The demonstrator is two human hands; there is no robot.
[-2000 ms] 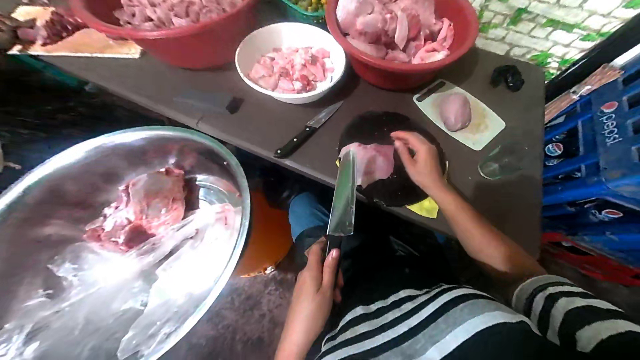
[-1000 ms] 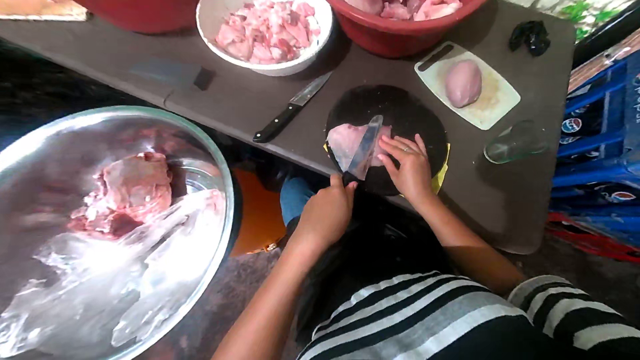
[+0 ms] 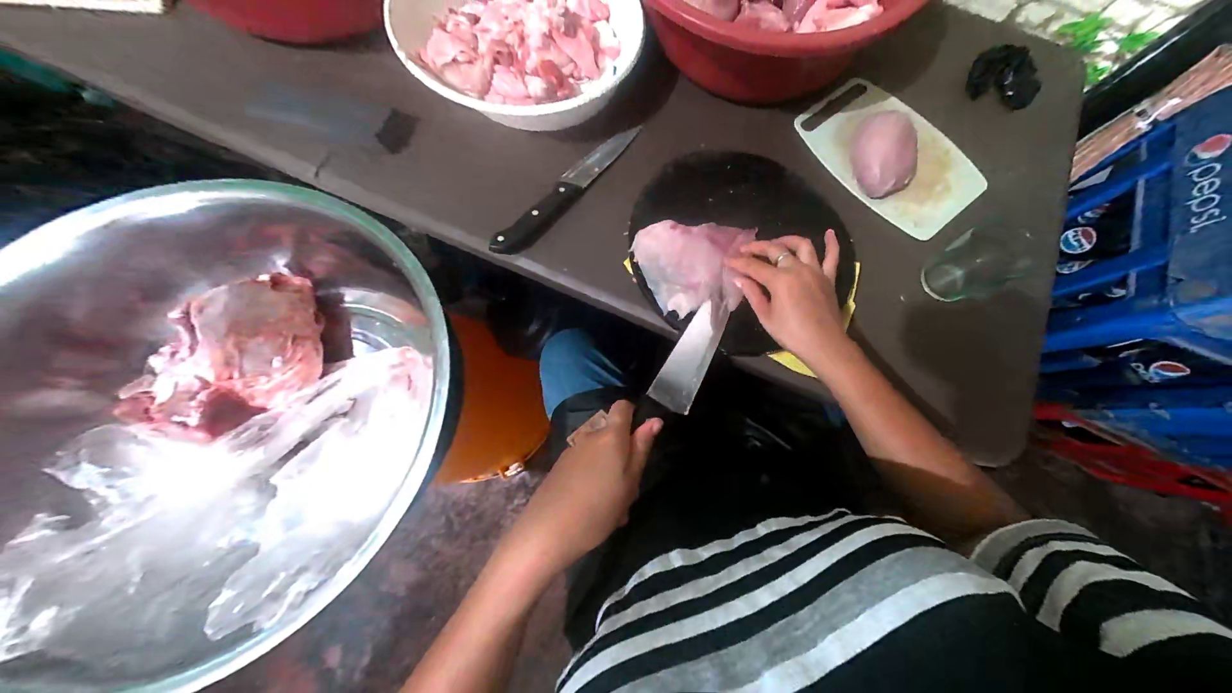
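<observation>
My left hand [image 3: 606, 472] grips the dark handle of a kitchen knife [image 3: 691, 358], whose blade points up and away, its tip at the lower edge of a thin piece of pale raw meat [image 3: 679, 260]. That meat lies on a round black board [image 3: 741, 183]. The fingers of my right hand [image 3: 789, 289], one with a ring, press on the meat's right part; whether they pinch it cannot be seen. A second knife with a black handle [image 3: 539, 217] lies left of the board. On a white cutting board [image 3: 948, 197] to the right rests another lump of raw meat [image 3: 883, 154].
A big metal basin [image 3: 428, 289] with meat and clear plastic stands at the left. A white bowl [image 3: 539, 115] and a red basin [image 3: 760, 63] hold cut meat at the back. A glass [image 3: 953, 269] lies near the right edge, by blue bottle crates [image 3: 1145, 318]. An orange bucket [image 3: 496, 404] stands below.
One second ago the blade lay over the meat beside my right fingers; now my left hand and the knife are lower, with only the tip at the meat. The meat looks more spread out.
</observation>
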